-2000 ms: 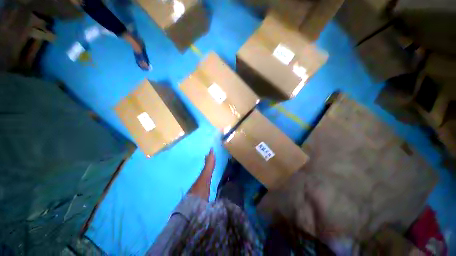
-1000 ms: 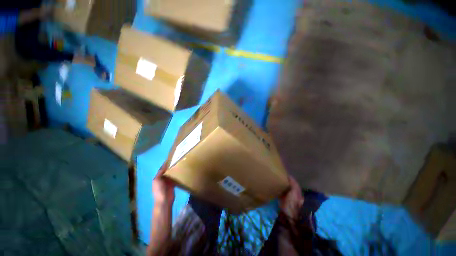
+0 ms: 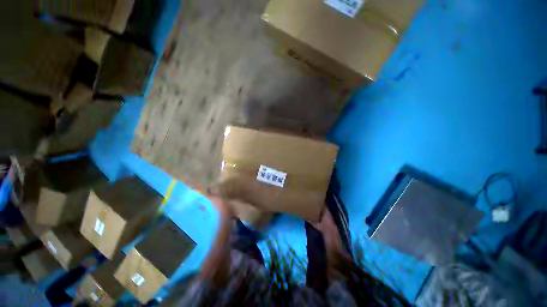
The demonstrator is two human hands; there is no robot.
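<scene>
A sealed carton [image 3: 300,180] with a white label is held between my two hands, over the near edge of the wooden pallet [image 3: 192,96]. My left hand [image 3: 223,207] grips its left side near the bottom corner and is blurred. My right hand [image 3: 327,225] grips the lower right corner. The fingers under the carton are hidden. Another sealed carton [image 3: 324,36] lies on the pallet's far right part.
Several sealed cartons [image 3: 103,225] stand on the blue floor at lower left. Open cartons [image 3: 123,66] crowd the upper left. A grey square plate, perhaps a platform scale [image 3: 426,219], lies at right with a cable [image 3: 499,192] beside it.
My view has turned, so the floor cartons now show at lower left and the grey plate at right. The held carton has moved from above the blue floor to the pallet's near edge.
</scene>
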